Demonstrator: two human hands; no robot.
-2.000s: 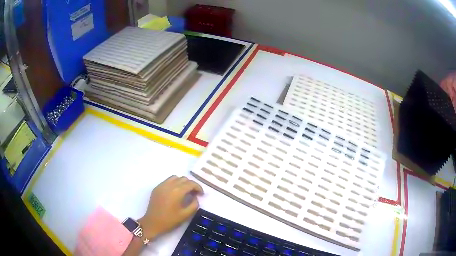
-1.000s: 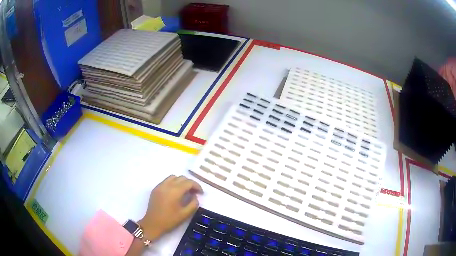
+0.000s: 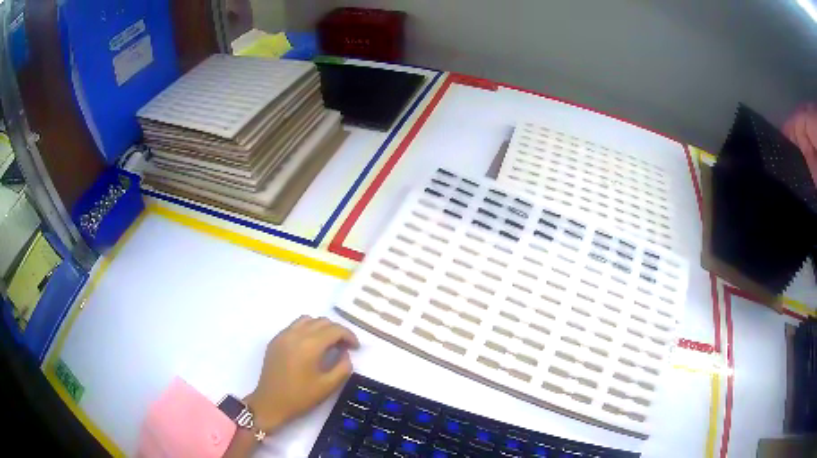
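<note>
My left hand [image 3: 305, 371] rests on the white bench at the lower middle, fingers curled, just left of the black tray; whether it holds something is not clear. My right hand is not in view. The black tray [image 3: 408, 428] with rows of blue spots is cut off by the bottom edge. The white foam tray [image 3: 502, 300] lies behind it at a slant, with rows of narrow slots. Dark strips [image 3: 488, 204] fill slots in its farthest rows; the nearer slots show tan. A smartwatch [image 3: 235, 410] is on my left wrist.
A second foam tray [image 3: 582, 170] lies behind the first. Stacked foam trays [image 3: 228, 125] and a blue parts bin [image 3: 112, 210] stand at left. A flat black tray [image 3: 367, 94] lies behind the stack. Stacked black trays [image 3: 761, 210] stand at right, near a pink sleeve [image 3: 802, 134].
The view has shifted slightly. My left hand keeps nearly the same place and pose. The black tray's position in the picture changes slightly; the dark strips look much the same.
</note>
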